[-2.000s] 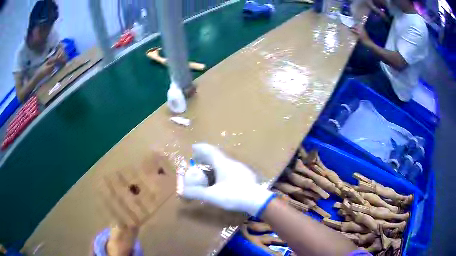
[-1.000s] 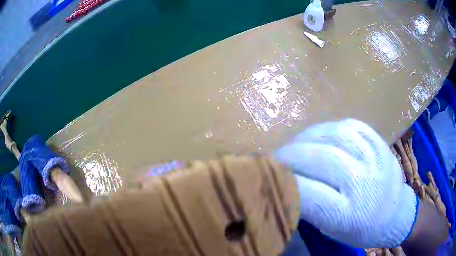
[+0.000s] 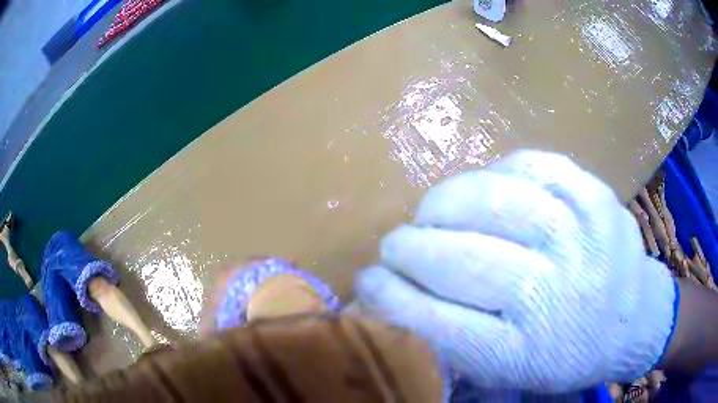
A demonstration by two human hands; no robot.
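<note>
A striped brown sandal sole [image 3: 260, 362] fills the bottom edge, very close to the camera. Just behind it, a frayed lilac cuff [image 3: 235, 305] rings a tan leg part [image 3: 283, 297]. My right hand [image 3: 519, 275], in a white knit glove with a blue wrist edge, is curled at the right end of the sandalled foot. Its fingertips are beside the cuff and its grip is partly hidden. My left hand cannot be made out; the sole covers the area below the cuff.
Blue trouser pieces with legs [image 3: 67, 275] lie at the left. Another leg [image 3: 14, 252] is on the green belt [image 3: 197, 86]. A white bottle [image 3: 490, 8] and small white nozzle [image 3: 494, 34] are at the back. A blue crate [image 3: 683, 189] of legs stands right.
The small bottle seen in my right glove two seconds ago is no longer visible there. Since one second ago the sole has dropped lower, and the lilac cuff with the leg part shows more.
</note>
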